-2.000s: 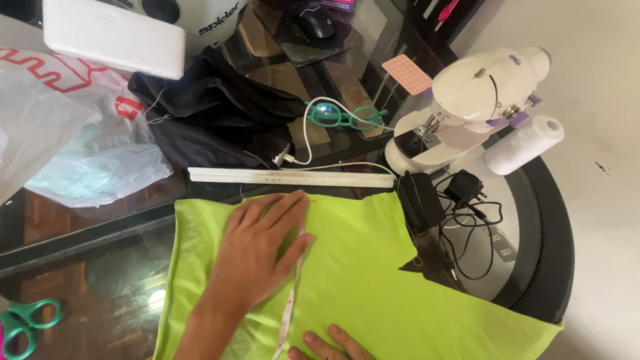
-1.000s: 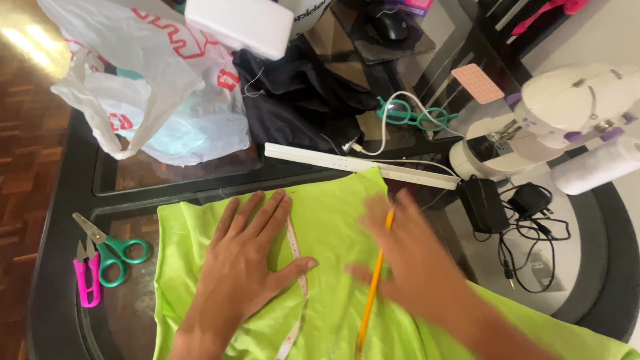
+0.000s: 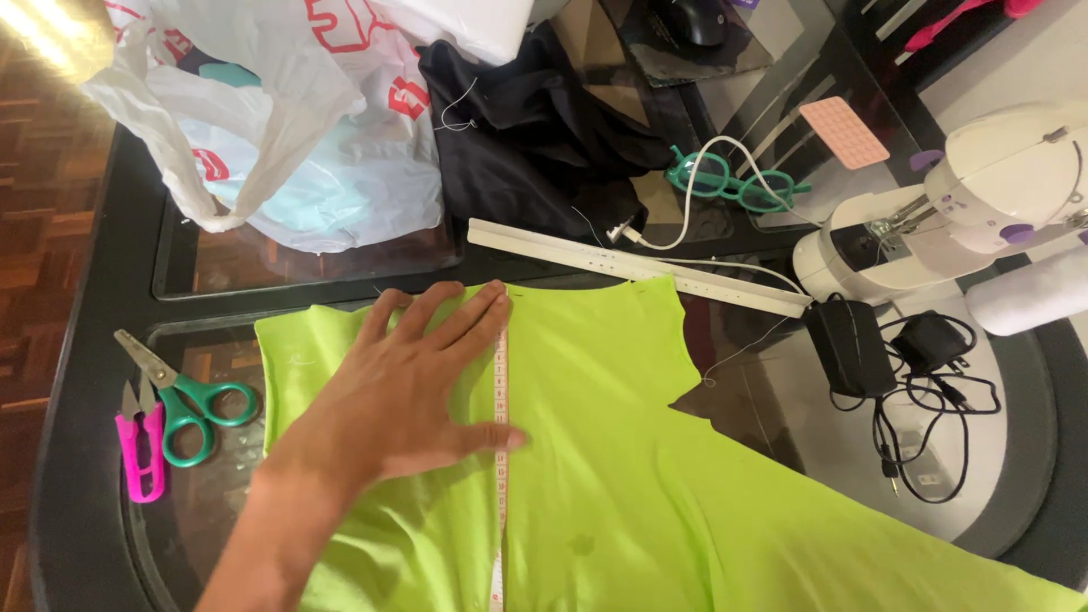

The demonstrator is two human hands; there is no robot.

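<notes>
Lime-green fabric (image 3: 595, 408) is spread over the glass-topped table, with a notched edge at its right. My left hand (image 3: 408, 391) lies flat on it, fingers spread, the fingertips at the fabric's far edge. Beneath those fingertips and the thumb runs a white measuring tape (image 3: 501, 476), fairly straight down toward the near edge of the view. My right hand is out of view. Left of the fabric lie green-handled scissors (image 3: 200, 412) and pink thread snips (image 3: 143, 450), both with blades pointing away.
A white ruler-like bar (image 3: 629, 265) lies beyond the fabric. Behind are a plastic bag (image 3: 314, 161), black cloth (image 3: 535, 144) and green eyeglasses (image 3: 731, 183). At right stand a white sewing machine (image 3: 935, 204), a thread cone (image 3: 1028, 293) and black adapters (image 3: 850, 344) with tangled cords.
My right hand, over the fabric beside a yellow pencil a second ago, has left the view, and the pencil no longer shows. The tape, curved before, now lies straighter under my left hand.
</notes>
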